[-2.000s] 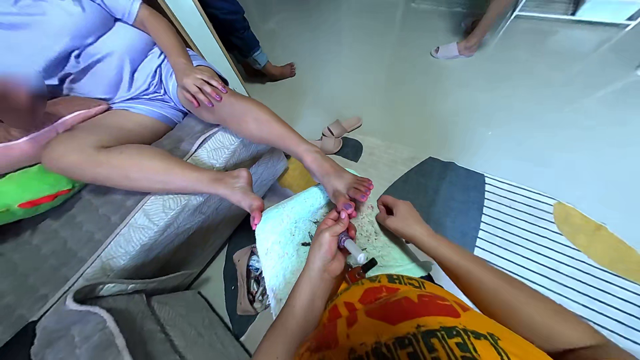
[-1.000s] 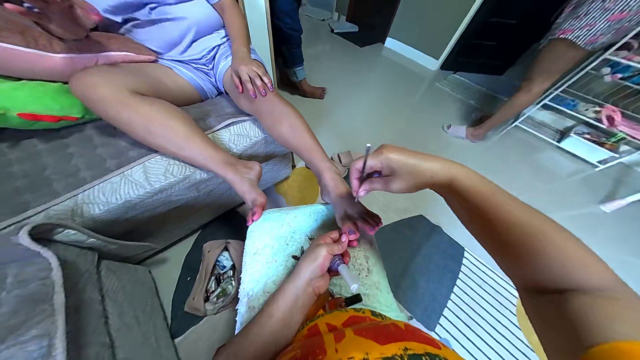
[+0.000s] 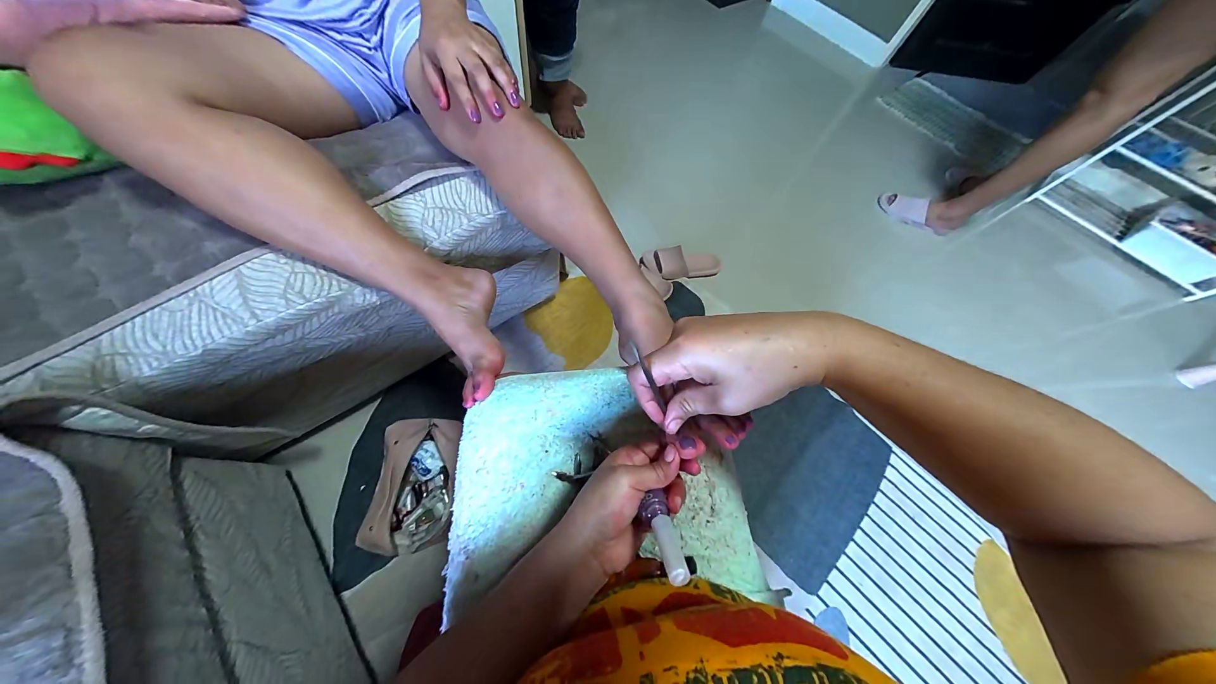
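A seated person's foot (image 3: 646, 328) rests on a light green towel (image 3: 513, 456), its toes with pink nails. My right hand (image 3: 727, 370) lies over that foot and pinches a thin dark metal tool (image 3: 646, 375), whose lower tip is at the toes. Just below, my left hand (image 3: 617, 499) holds a nail polish bottle (image 3: 663, 532) with a long whitish cap, while its thumb and finger touch a toe. Small dark tools (image 3: 573, 475) lie on the towel beside my left hand, partly hidden. The person's other foot (image 3: 470, 332) touches the towel's upper left corner.
A beige pouch (image 3: 380, 518) with small items lies on the floor left of the towel. The person sits on a grey mattress (image 3: 142, 304). Slippers (image 3: 689, 263) lie behind the foot. Other people's legs and a white rack (image 3: 1130, 204) appear farther back. A patterned rug (image 3: 902, 532) is at right.
My right hand has come down to the toes with the thin tool, which it held raised above the foot one second ago. Two seconds ago it was a loose fist beside the foot. My left hand stays at the toes.
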